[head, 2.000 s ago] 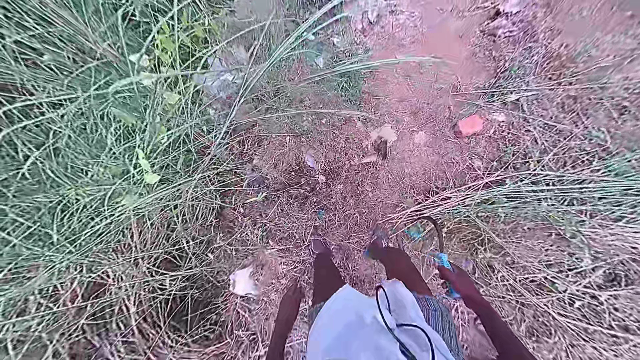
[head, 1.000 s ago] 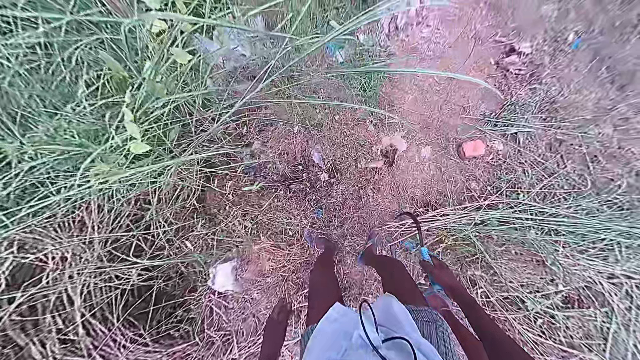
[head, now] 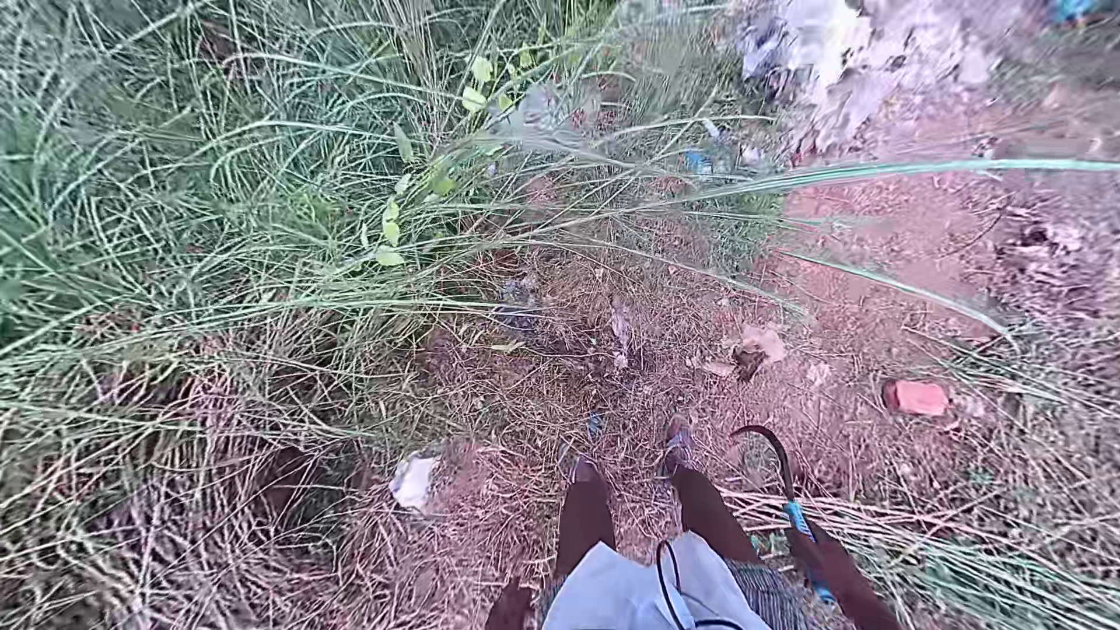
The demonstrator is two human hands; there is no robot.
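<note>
At the lower right, my right hand [head: 821,556] is closed around the blue handle of a sickle [head: 778,455]; its dark curved blade points up and bends to the left, over dry ground beside my right leg. My left hand [head: 510,604] hangs low at the bottom edge, left of my legs, near dry grass; nothing shows in it, and its fingers are too dark to make out. Between the hands are my white top [head: 612,595] with a black cord [head: 669,569] and my two feet in footwear.
Tall green grass [head: 219,192] fills the left, with dry stalks [head: 175,516] below it. A brick piece [head: 917,398] lies at the right, a white scrap [head: 414,481] left of my feet. Long cut-looking grass [head: 980,560] lies at lower right. Pale litter [head: 840,61] is at the top, beside bare reddish soil [head: 910,210].
The sickle stays in my right hand, which has shifted a little relative to my body. My left hand has dropped closer to the bottom edge. The view has moved over the ground.
</note>
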